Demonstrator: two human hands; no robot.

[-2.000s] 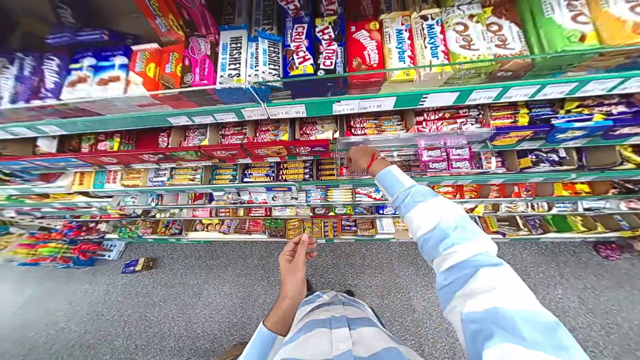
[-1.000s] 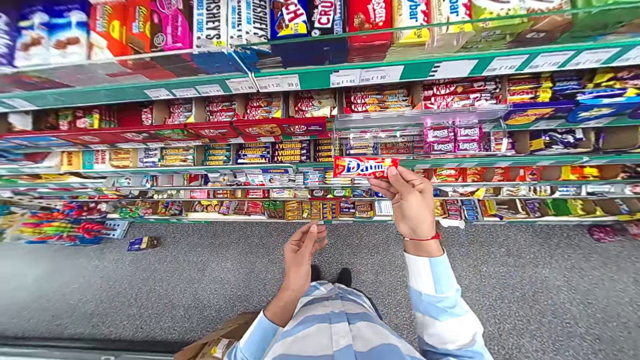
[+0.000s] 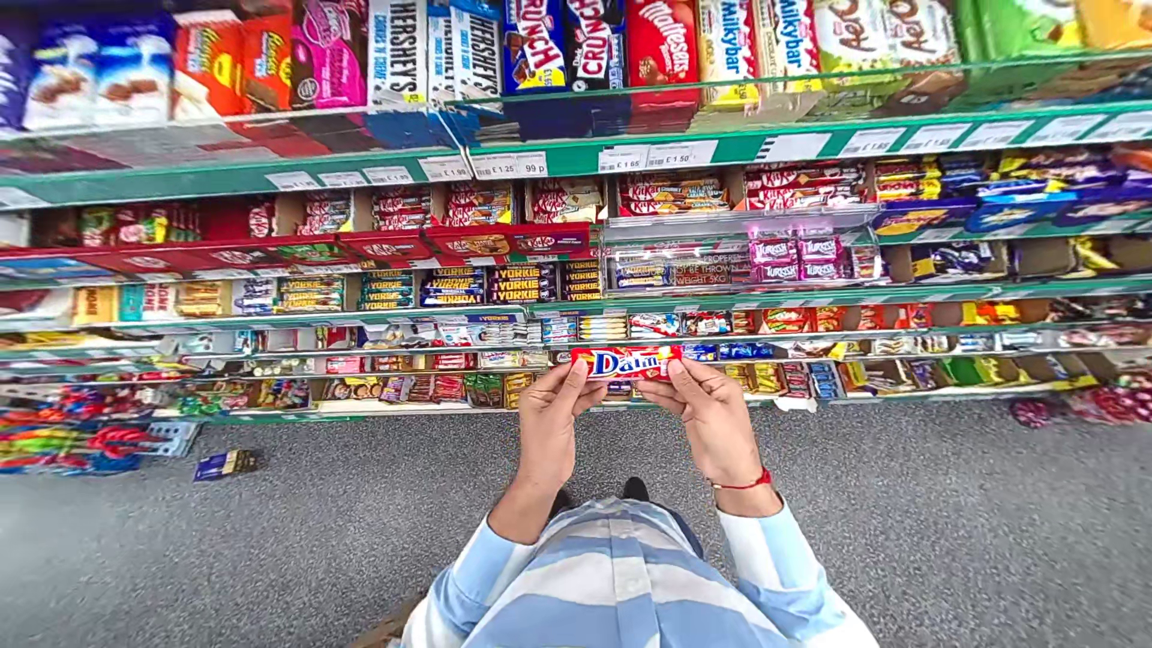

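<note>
A red Daim bar (image 3: 627, 363) is held level between both hands, just in front of the lower shelves. My left hand (image 3: 551, 427) pinches its left end between thumb and fingers. Its right end is gripped by my right hand (image 3: 711, 418), which has a red string on the wrist. Behind the bar are rows of small chocolate packs. Farther up stand Yorkie bars (image 3: 522, 283), KitKat bars (image 3: 479, 205) and a clear plastic tray with purple Turkish packs (image 3: 796, 256).
Large chocolate bars, among them a Maltesers bar (image 3: 663, 49), stand on the top shelf behind a clear lip. A green shelf edge (image 3: 576, 162) with price labels crosses the view. A purple box (image 3: 225, 464) lies on the grey floor (image 3: 360, 522) at the left.
My right hand was in the shelf, then held the Daim bar alone. It has since come to the middle, and my left hand has moved up and taken the bar's left end.
</note>
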